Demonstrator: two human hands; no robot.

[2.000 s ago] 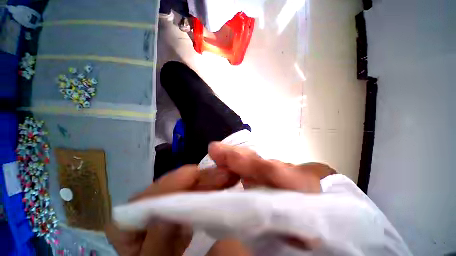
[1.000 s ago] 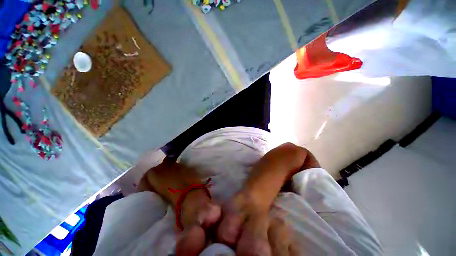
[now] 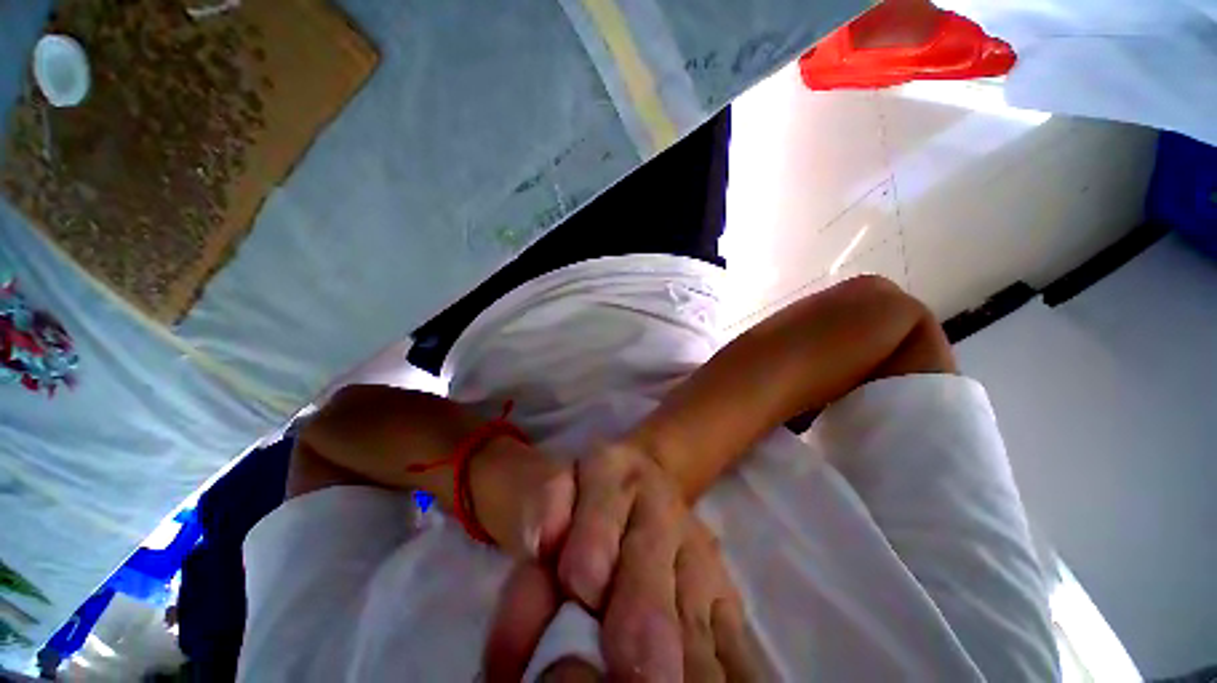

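Observation:
My left hand (image 3: 527,520), with a red string at the wrist, and my right hand (image 3: 641,560) are pressed together low in the middle, close to the camera. The right fingers lie over part of the left hand. A small part of a white thing (image 3: 566,632) shows between the curled fingers of both hands. The rest of it is hidden, and I cannot tell whether it is cloth or something else.
A brown cardboard mat (image 3: 147,147) with dark spots lies on the grey-covered bench (image 3: 400,147) at upper left, with a white disc (image 3: 62,70) on it. Red-and-pale small parts (image 3: 34,350) lie at the left edge. A red shoe (image 3: 908,51) is at the top right.
The view has turned and shifted, so the mat has moved up and left. The hands have come together more closely and show higher, with the right fingers over the left.

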